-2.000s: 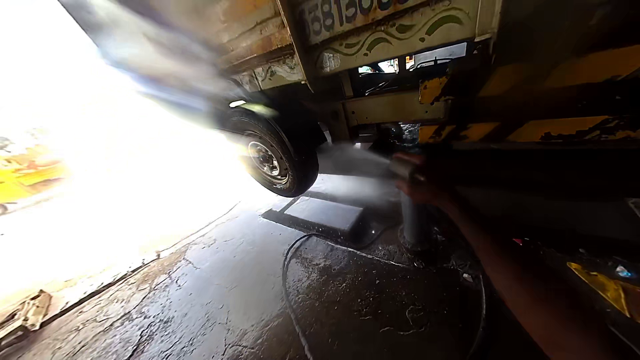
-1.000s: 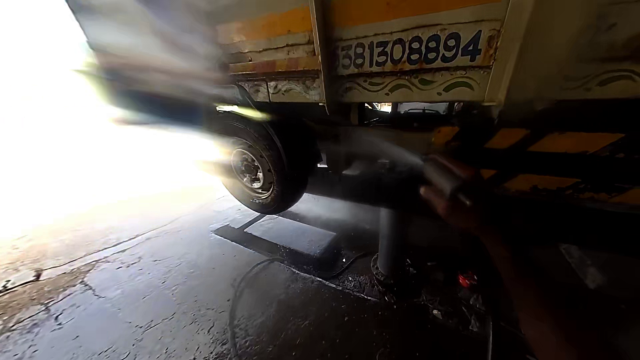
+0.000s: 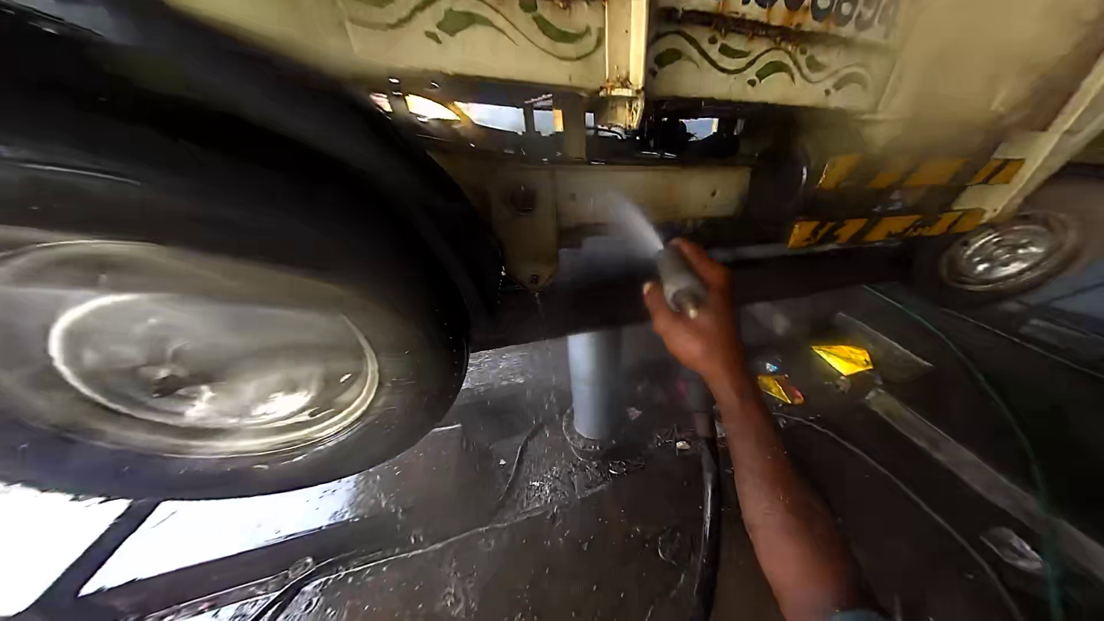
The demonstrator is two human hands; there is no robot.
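Observation:
My right hand (image 3: 703, 319) reaches up from the lower right and grips a cylindrical metal spray nozzle (image 3: 680, 280). A white jet of water (image 3: 636, 226) leaves its tip toward the pale chassis beam (image 3: 651, 194) under a truck body (image 3: 517, 39). Below the hand a black hose (image 3: 709, 517) hangs down; where it joins the nozzle is hidden. A large truck wheel (image 3: 216, 371) fills the left side. My left hand is not in view.
A grey lift column (image 3: 595, 384) rises from the wet floor (image 3: 595, 552) beneath the truck. Another wheel (image 3: 1005, 250) stands at the far right. Yellow scraps (image 3: 843, 358), a long bar (image 3: 957, 457) and a thin green hose (image 3: 983, 388) lie on the right.
The view has moved closer to the truck's underside and turned right, so the near wheel now looms large on the left. The nozzle stays in my right hand, spraying throughout.

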